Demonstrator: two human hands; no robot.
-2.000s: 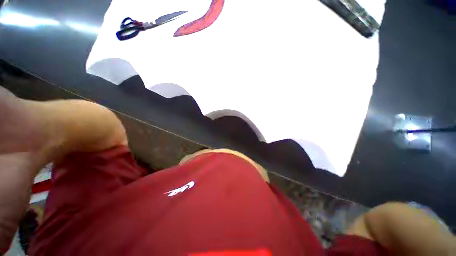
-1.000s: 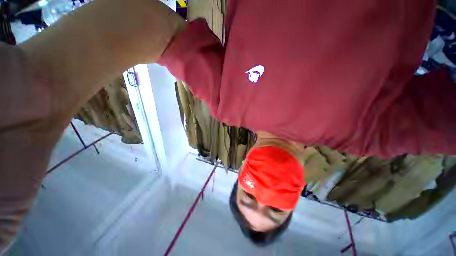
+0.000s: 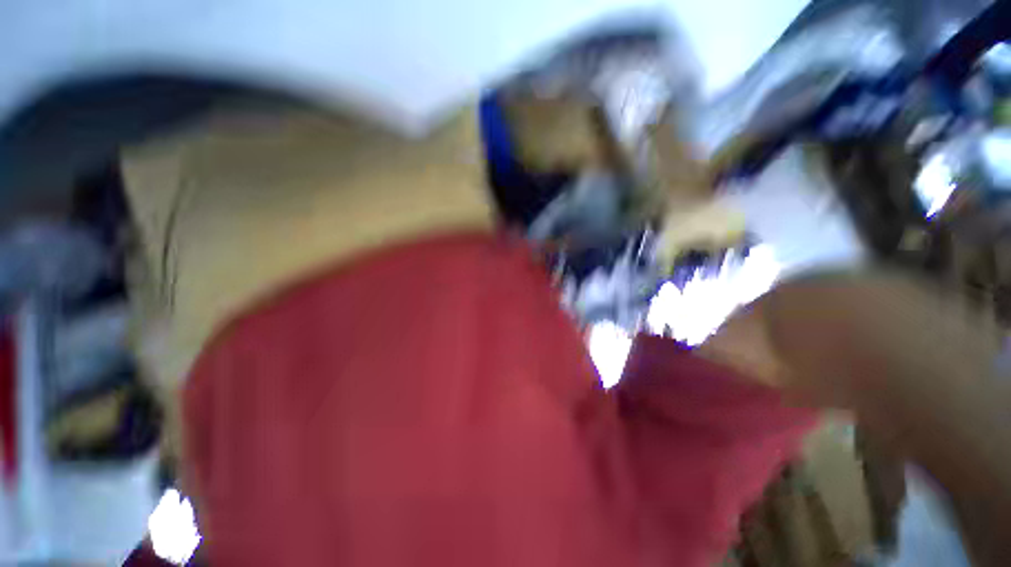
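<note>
The frame is strongly blurred. A white expanse [image 3: 333, 44] with a curved lower edge crosses the top; it looks like the white fabric lay, seen only in part. A dark grey band at its left looks like the table surface [image 3: 67, 116]. My red shirt [image 3: 388, 410] fills the lower middle. A bare arm runs from the shirt's right sleeve out at the right edge. Neither my left hand nor my right hand shows; both are out of the picture.
A tan surface, probably cardboard [image 3: 322, 188], lies between the white expanse and the shirt. Mixed dark, blue, tan and shiny items [image 3: 621, 166] are blurred at the upper middle and right. Brown folded material [image 3: 831, 498] shows at the lower right.
The camera has swung sharply twice. The shears and red crescent template seen two seconds ago are out of view. The person's red-orange head covering and pale floor seen one second ago are gone.
</note>
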